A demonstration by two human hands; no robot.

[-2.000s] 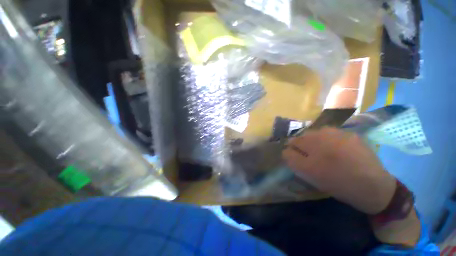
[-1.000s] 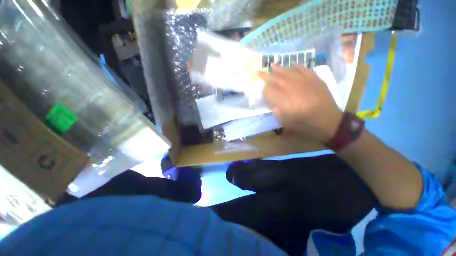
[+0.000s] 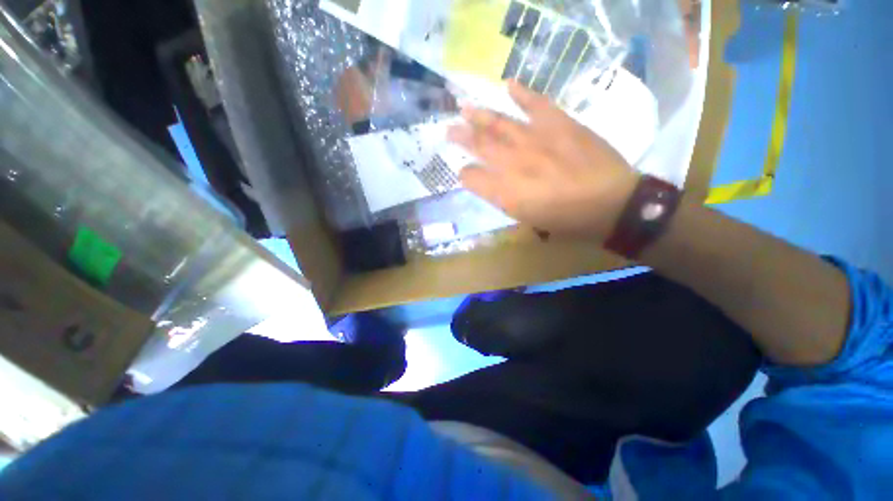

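My right hand (image 3: pixel 543 161), bare with a dark red wristband, is over the open cardboard carton (image 3: pixel 431 279), palm down with its fingers spread. Its fingertips are beside or on a long white label sheet (image 3: pixel 490 44) with a yellow patch and dark bars. I cannot tell if they touch it. Below the sheet lie a white paper with small print (image 3: pixel 387 171) and clear plastic. Silvery bubble wrap (image 3: pixel 313 98) lines the carton's left side. My left hand is not in view; a blurred skin-toned patch shows at the carton's left, and I cannot tell what it is.
A clear plastic bag or cover with a green sticker (image 3: pixel 95 256) stands at the left, beside a brown cardboard piece (image 3: pixel 69 323). Yellow tape (image 3: pixel 741 190) marks the blue floor at the right. My legs and shoes are just below the carton's near edge.
The label sheet is now tilted and further up in the carton, and its print shows more clearly. The pale green perforated sheet has left the view. My right hand has shifted slightly left, with fingers spread.
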